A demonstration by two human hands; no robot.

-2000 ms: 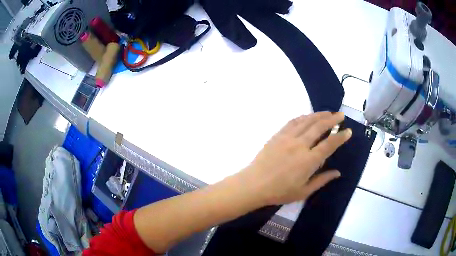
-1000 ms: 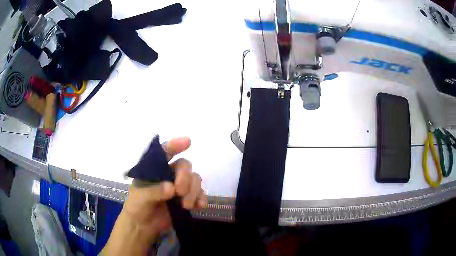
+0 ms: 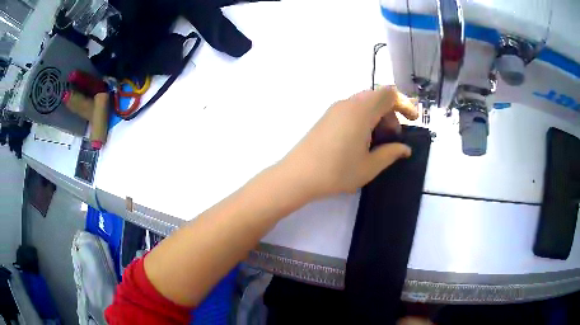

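A long black fabric strip (image 3: 388,222) runs from the needle area down over the table's front edge. Its far end lies just in front of the presser foot (image 3: 426,114) of the white and blue sewing machine (image 3: 407,47). My left hand (image 3: 343,146) is at the strip's far left corner, thumb on top and fingers bent around it, fingertips close beside the needle. The fingers partly hide that corner. At the bottom edge a small sliver of skin shows, perhaps my right hand (image 3: 416,322), cut off by the frame; its grip is hidden.
A dark flat rectangular object (image 3: 557,193) lies at far right. Thread cones (image 3: 99,120), orange and yellow scissor handles (image 3: 127,101) and a grey box with a round vent (image 3: 48,89) are at left. Black cloth (image 3: 143,44) is heaped at upper left. A measuring tape (image 3: 299,266) edges the table.
My left hand has moved from the front edge, where it held a pointed black fabric end, up to the needle area. The strip's far end now lies in front of the presser foot. The view has shifted left.
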